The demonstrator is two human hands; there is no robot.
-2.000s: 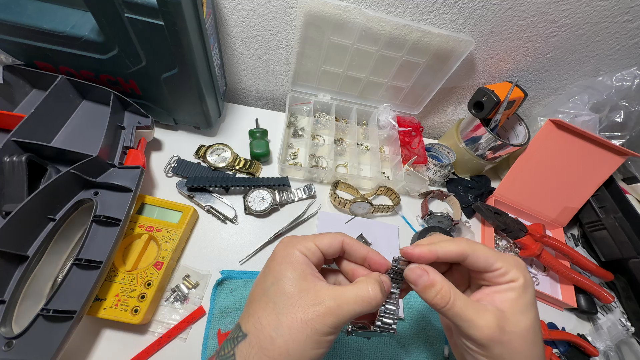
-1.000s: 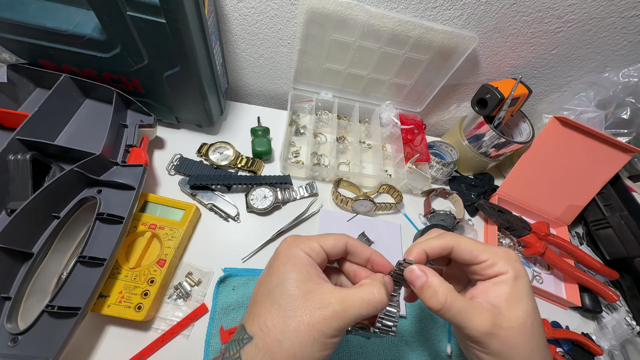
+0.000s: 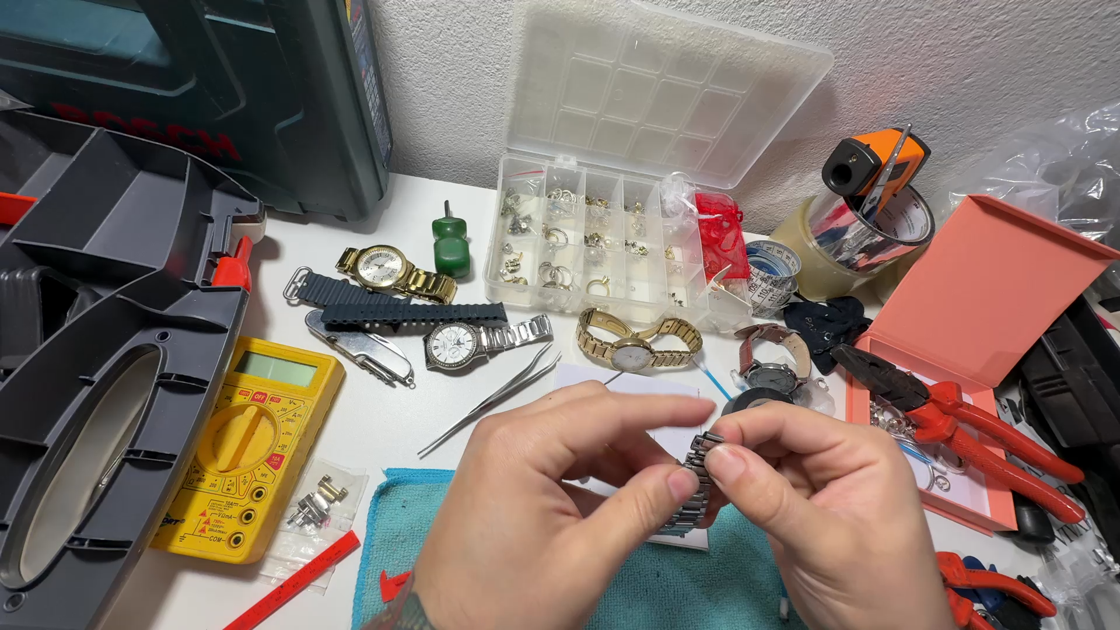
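Observation:
A silver metal link watch bracelet (image 3: 691,503) is held between both hands above a teal cloth (image 3: 674,586). My right hand (image 3: 814,499) pinches its upper end between thumb and forefinger. The thumb of my left hand (image 3: 560,490) presses on the links just below, while its forefinger is stretched out above the bracelet. The lower part of the bracelet is partly hidden behind the left hand. White paper (image 3: 586,376) lies behind the hands, and steel tweezers (image 3: 490,401) rest left of it.
Several watches, among them a gold-toned one (image 3: 632,354), lie behind the hands near an open compartment box (image 3: 595,306). A yellow multimeter (image 3: 249,446) and grey tray (image 3: 131,350) stand left. At right are red-handled pliers (image 3: 962,420) on a coral box (image 3: 989,297).
The left forefinger has lifted off the bracelet and straightened. The right hand still pinches the bracelet's upper end.

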